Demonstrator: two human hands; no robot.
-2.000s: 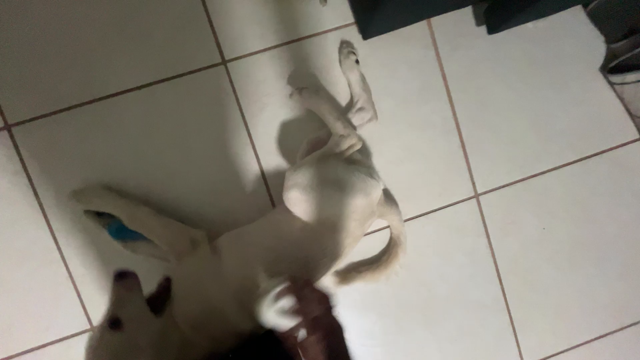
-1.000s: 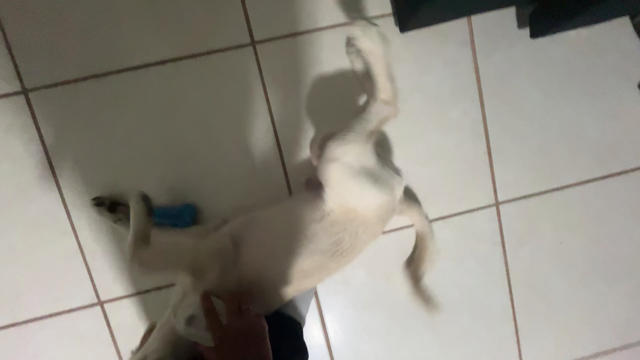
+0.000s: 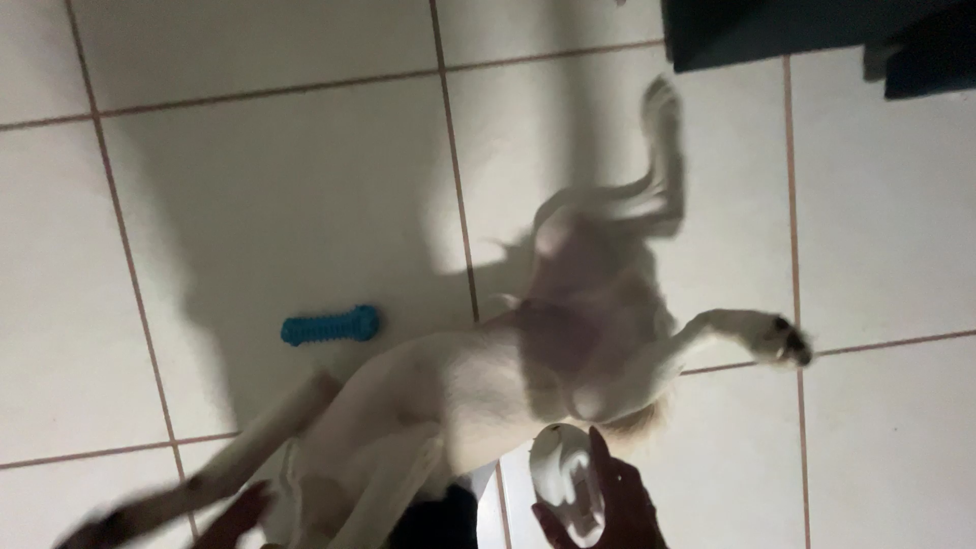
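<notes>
A pale, short-haired dog lies on its back on the tiled floor, belly up and legs spread. My right hand holds a white, glossy rounded object beside the dog's hip; what it is cannot be told. At the lower left, my left hand is partly in view, dark and blurred, close to the dog's front legs; its fingers are mostly hidden. A blue ridged chew toy lies on the floor above the dog's chest. The dog's head is not clearly seen.
White floor tiles with brown grout lines surround the dog. Dark furniture stands at the upper right, near one hind paw. Dark cloth shows at the bottom edge. Shadows fall across the floor.
The dog has shifted its legs, and one hind leg now stretches right. The blue toy, earlier by a front paw, lies apart from it. The white object shows clearly in my right hand.
</notes>
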